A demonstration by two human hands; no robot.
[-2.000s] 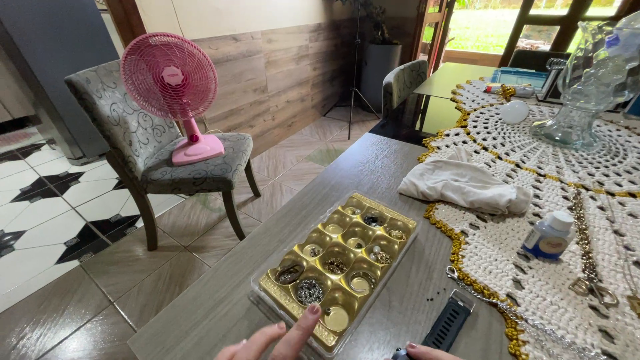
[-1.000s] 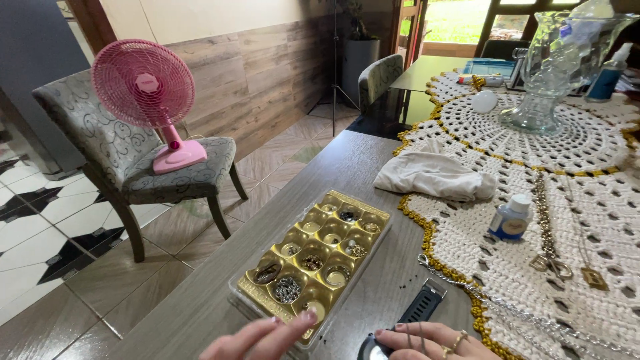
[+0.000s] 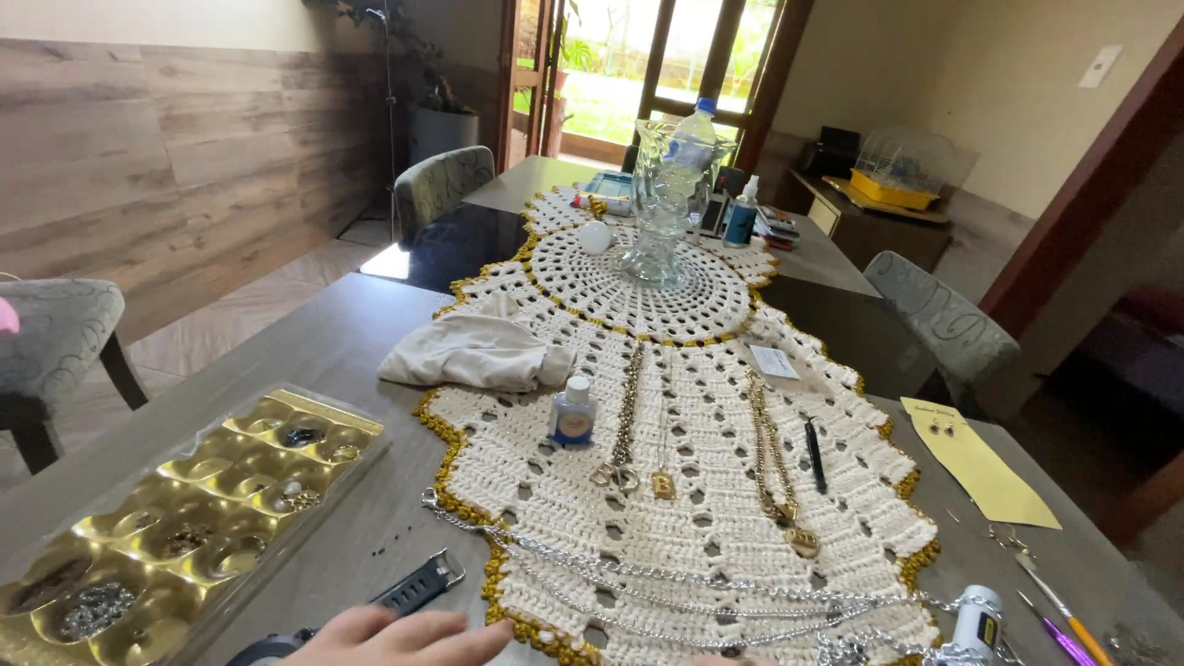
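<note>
One hand [image 3: 402, 638] shows at the bottom edge, fingers apart, over the lower end of a dark-strapped wristwatch [image 3: 416, 585]; it looks like my left hand. Only a small bit of skin, perhaps my right hand [image 3: 726, 661], shows at the bottom, so its hold is hidden. Left of the watch lies a gold plastic tray [image 3: 199, 467] with jewelry parts in its wells. Silver chains [image 3: 666, 592] stretch across the white crocheted runner [image 3: 555, 509]. Beyond them lie a gold-toned chain [image 3: 631, 407], a pendant necklace [image 3: 663, 483], another gold-toned necklace [image 3: 763, 444] and black tweezers [image 3: 815, 453].
A small bottle [image 3: 573, 414] stands by a crumpled pale cloth [image 3: 476, 351]. Farther back is a glass vase [image 3: 655, 203] with a plastic bottle behind or in it. At right are a yellow card [image 3: 985, 467], thin tools [image 3: 1054, 601] and a white cylinder [image 3: 977, 624].
The view has swung right. The hand that was over the gold tray is away from it, and a hand is now beside the watch. The other hand has mostly left the view.
</note>
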